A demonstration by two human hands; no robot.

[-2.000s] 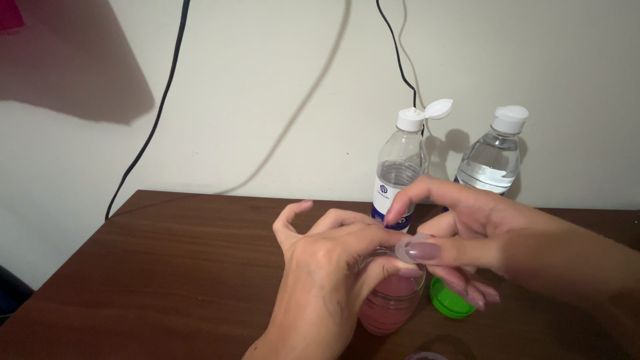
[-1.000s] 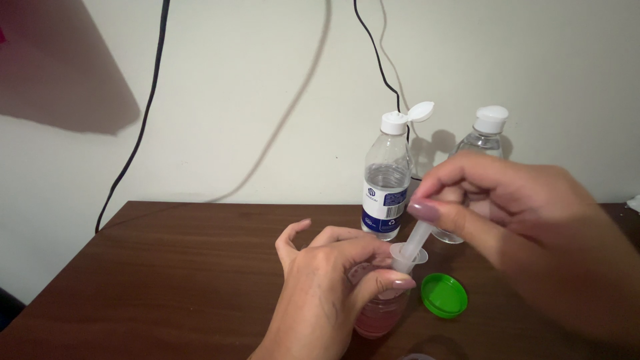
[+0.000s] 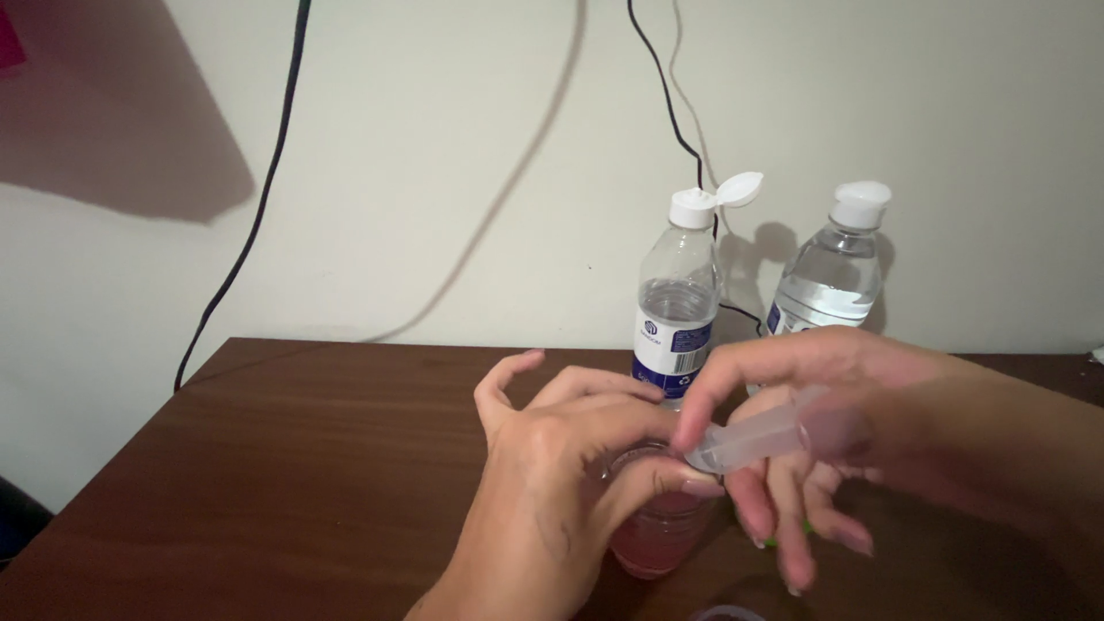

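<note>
My left hand [image 3: 561, 466] holds the syringe's barrel between thumb and forefinger, over the mouth of a clear container of pink liquid [image 3: 660, 539]. Most of the barrel is hidden by my fingers. From its flange a translucent plastic plunger [image 3: 759, 437] sticks out, tilted to the right. My right hand [image 3: 828, 431] has its forefinger at the flange and its blurred thumb against the plunger's end, the other fingers spread below. Behind my hands stands a labelled clear bottle [image 3: 677, 323] with its white flip cap raised; another bottle [image 3: 832, 276] with a closed white cap is to its right.
A green lid [image 3: 787, 536] lies on the brown wooden table [image 3: 302, 466], mostly covered by my right hand. Part of a clear round rim [image 3: 729, 614] shows at the bottom edge. Black cables [image 3: 280, 147] hang along the wall behind the table.
A second ago the plunger stood more upright in my right fingers and the green lid was in full view. Now the plunger leans right and my right fingers are spread over the lid.
</note>
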